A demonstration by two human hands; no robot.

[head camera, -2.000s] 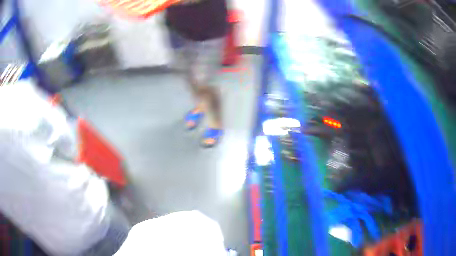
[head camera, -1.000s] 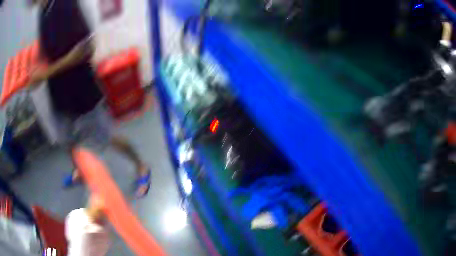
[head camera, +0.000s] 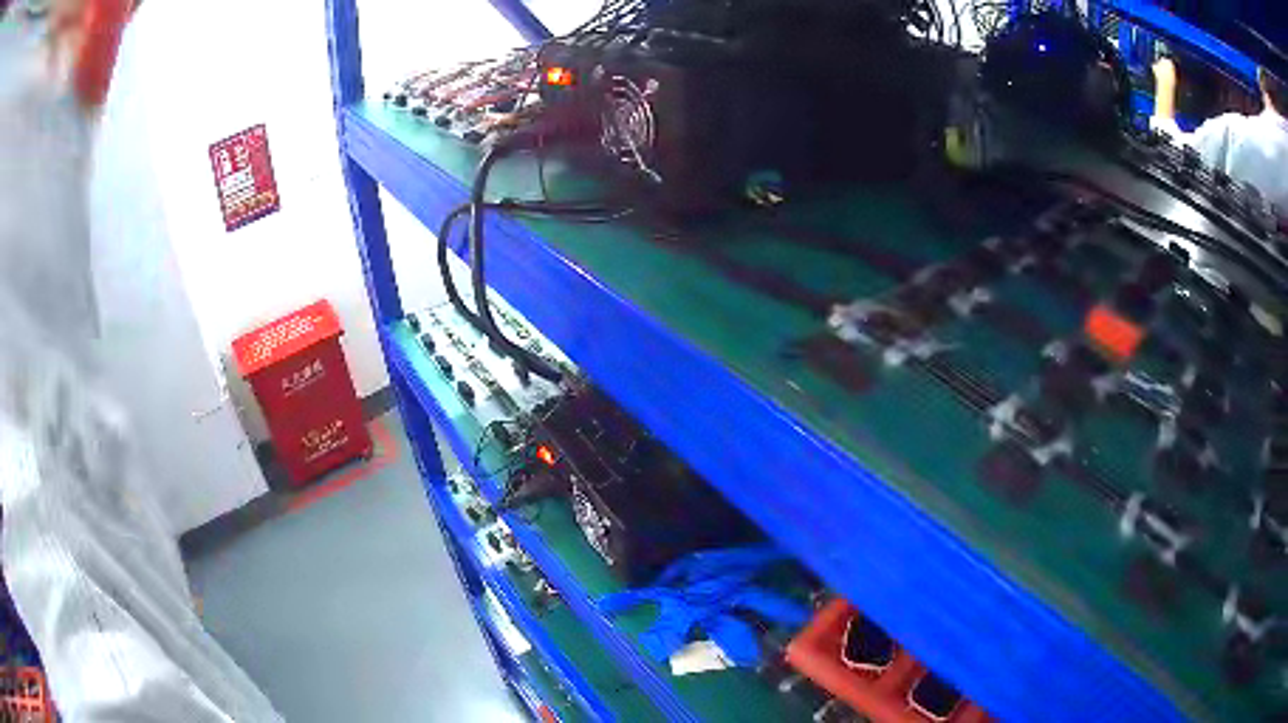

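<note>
A white striped sleeve [head camera: 85,523] rises along the left edge; its hand cannot be made out. A blurred orange-red piece [head camera: 99,50] shows at the top left corner, cut off by the edge. My right hand is not in view. In front is a blue rack with green-matted tiers [head camera: 678,339]. Blurred small fixtures with dark blocks [head camera: 1024,424] lie in rows on the upper tier, with a small orange piece [head camera: 1113,333] among them. A black fan unit with a red light [head camera: 629,120] stands behind them.
Black cables [head camera: 480,269] hang over the blue shelf edge [head camera: 622,353]. The lower tier holds another black unit [head camera: 636,487], a blue bundle [head camera: 720,586] and an orange-red tray [head camera: 848,664] with dark units. A red bin [head camera: 304,403] stands by the wall. White-clothed people [head camera: 1243,153] show at far right.
The view has turned and risen, so the upper tier fills the right side. The walking person has left view. The orange-red panel at lower left is gone from there, and the sleeve now runs upright.
</note>
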